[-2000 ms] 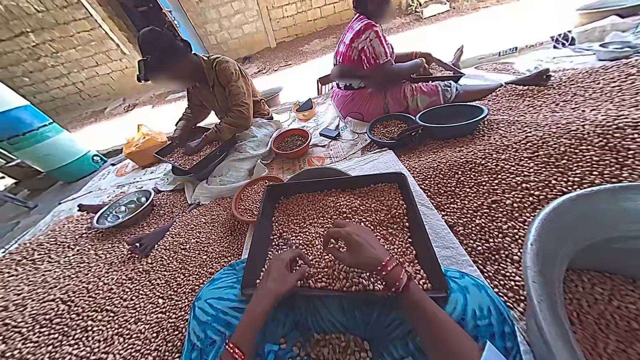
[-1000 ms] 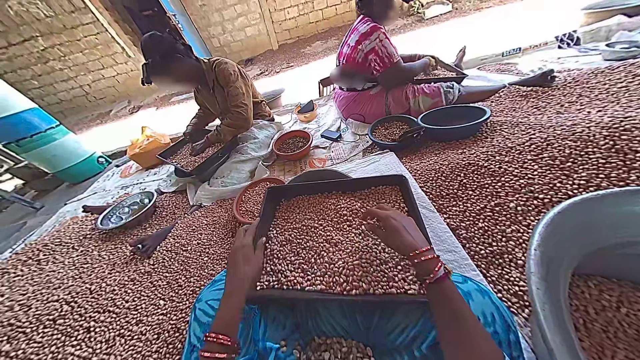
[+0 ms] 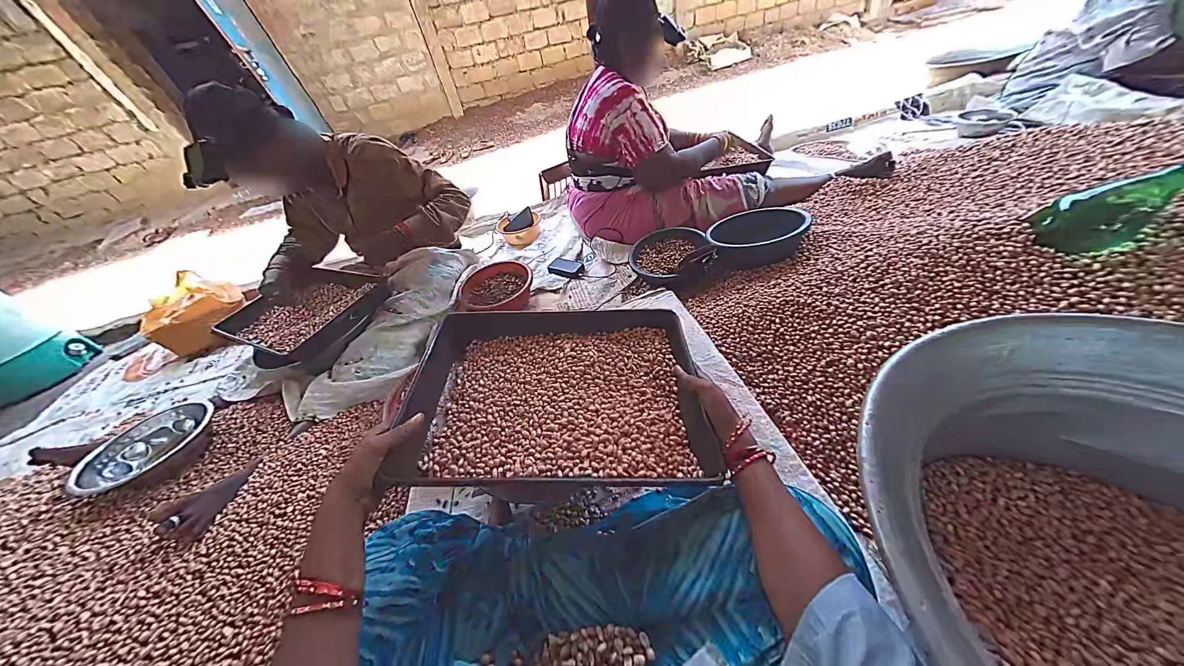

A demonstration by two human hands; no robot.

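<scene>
A dark rectangular tray [image 3: 555, 321] is held up in front of me over my lap. My left hand [image 3: 375, 458] grips its left side, thumb over the rim. My right hand [image 3: 710, 407] grips the right side, thumb on the rim. Reddish-brown nuts or seeds [image 3: 564, 407] cover most of the tray's bottom, with a bare strip along the left wall. Below the tray, blue patterned cloth [image 3: 592, 564] covers my legs, and a small pile of paler nuts or seeds [image 3: 601, 645] lies in its fold.
A large metal tub [image 3: 888, 435] with nuts stands at right. Loose nuts [image 3: 777, 324] spread on both sides. Two co-workers sit ahead with trays [image 3: 305, 319]. Nearby are a red-brown bowl [image 3: 527, 296], dark basins [image 3: 758, 236], a metal plate [image 3: 139, 449] and green plastic [image 3: 1105, 217].
Both hands were over or beside the tray with its near edge on my lap; now they hold it by its sides and it is raised. The left co-worker leans further forward.
</scene>
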